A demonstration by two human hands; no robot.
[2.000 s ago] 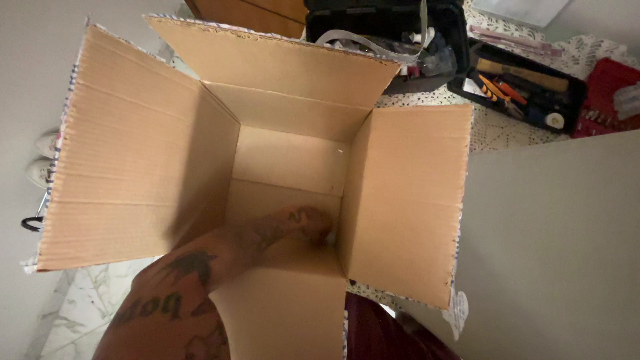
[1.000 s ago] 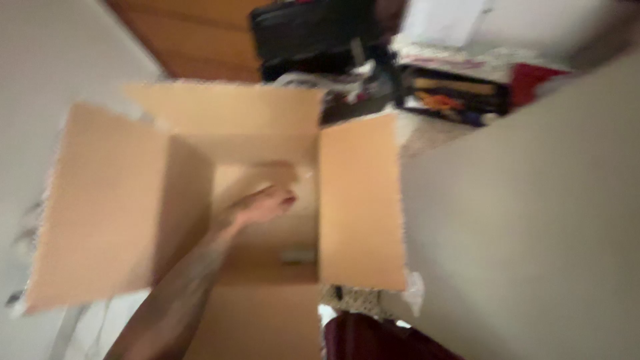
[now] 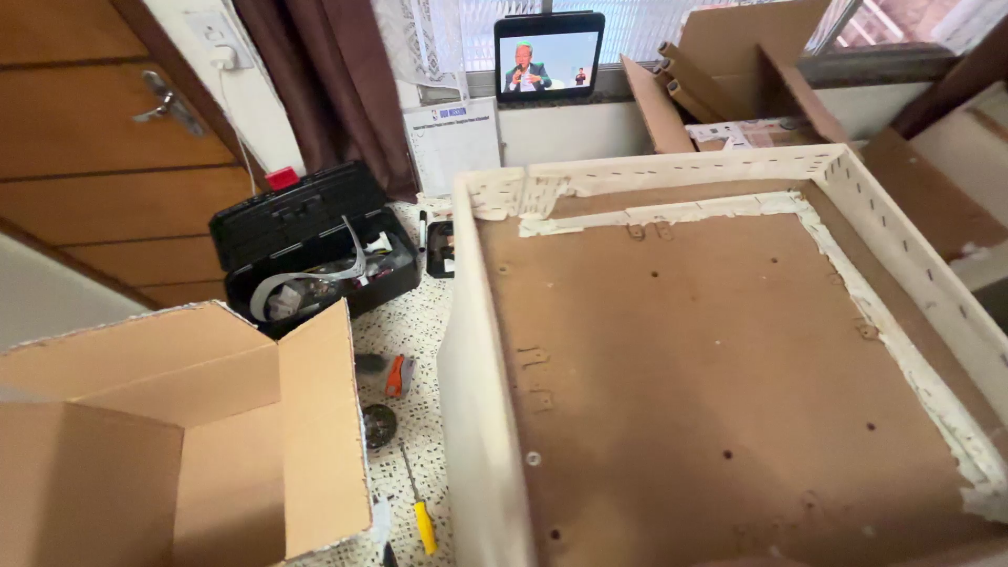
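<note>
Neither of my hands shows clearly in the present view. At lower left stands an open cardboard box (image 3: 323, 441) with its flaps spread. To its right lies a large upholstered wooden panel (image 3: 677, 354), its stapled pale fabric edge raised around a brown board. Between the two, a yellow-handled screwdriver (image 3: 424, 526), an orange-handled tool (image 3: 396, 376) and a dark round object (image 3: 379, 426) rest on the speckled cloth. Behind the box, a black toolbox (image 3: 378, 276) has its lid up, with a pale strap and small parts inside.
A tablet (image 3: 549, 57) with a lit screen stands on the window ledge. Beside it, another open cardboard box (image 3: 654, 110) holds cardboard tubes (image 3: 697, 90). A printed sheet (image 3: 454, 146) leans by the brown curtain (image 3: 323, 87). The wooden door (image 3: 102, 157) is at left.
The view has swung widely, from over the open box to the panel and window. The arm that reached into the box in the earlier frames has gone from sight there.
</note>
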